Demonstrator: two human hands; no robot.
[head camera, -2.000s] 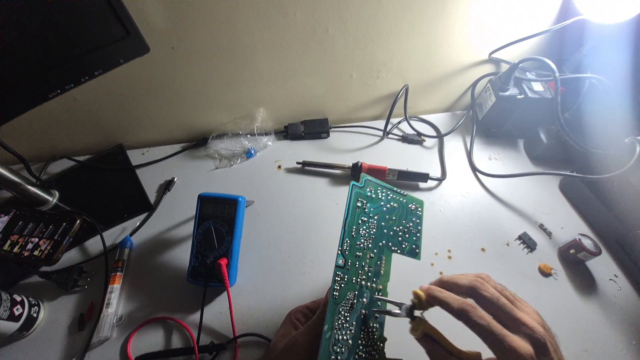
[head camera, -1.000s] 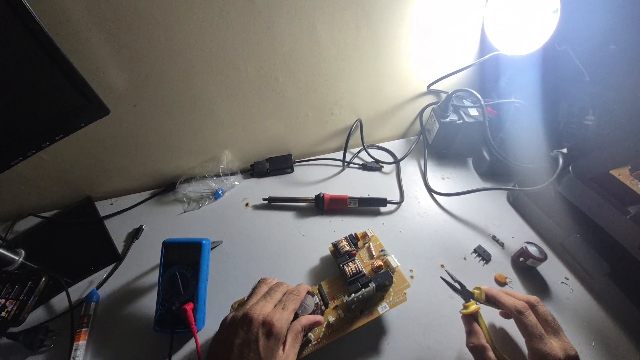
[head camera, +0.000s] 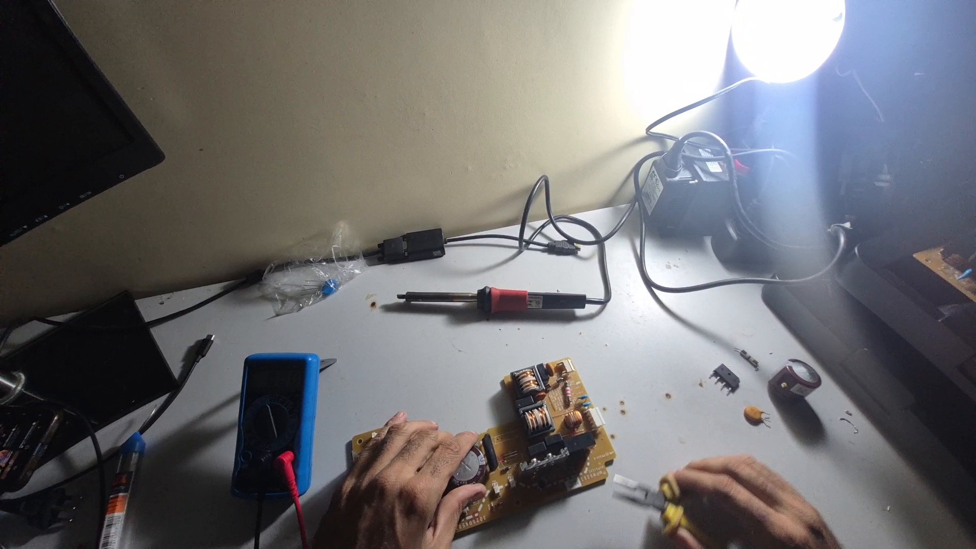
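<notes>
A circuit board (head camera: 511, 442) lies component side up on the grey table, with copper-wound coils, a heatsink and a large electrolytic capacitor (head camera: 467, 467). Over its left part rests my left hand (head camera: 412, 480), thumb and fingers around that capacitor. Right of the board, my right hand (head camera: 747, 503) holds yellow-handled pliers (head camera: 648, 496), their jaws pointing left near the board's lower right corner and somewhat blurred. Loose parts lie beyond my right hand: a black four-legged component (head camera: 724, 378), an orange disc component (head camera: 756, 415), a large capacitor (head camera: 794, 380) and a small cylindrical part (head camera: 748, 359).
A blue multimeter (head camera: 276, 427) with red and black leads lies left of my left hand. Behind the board is a soldering iron (head camera: 503, 300), its cable running to a black box (head camera: 686, 187). A clear plastic bag (head camera: 313, 282) sits near the wall. A bright lamp (head camera: 789, 34) shines upper right.
Two seconds ago the board was held up with its green solder side showing and the pliers against it; now it lies component side up. Since one second ago, the pliers have moved closer to the board.
</notes>
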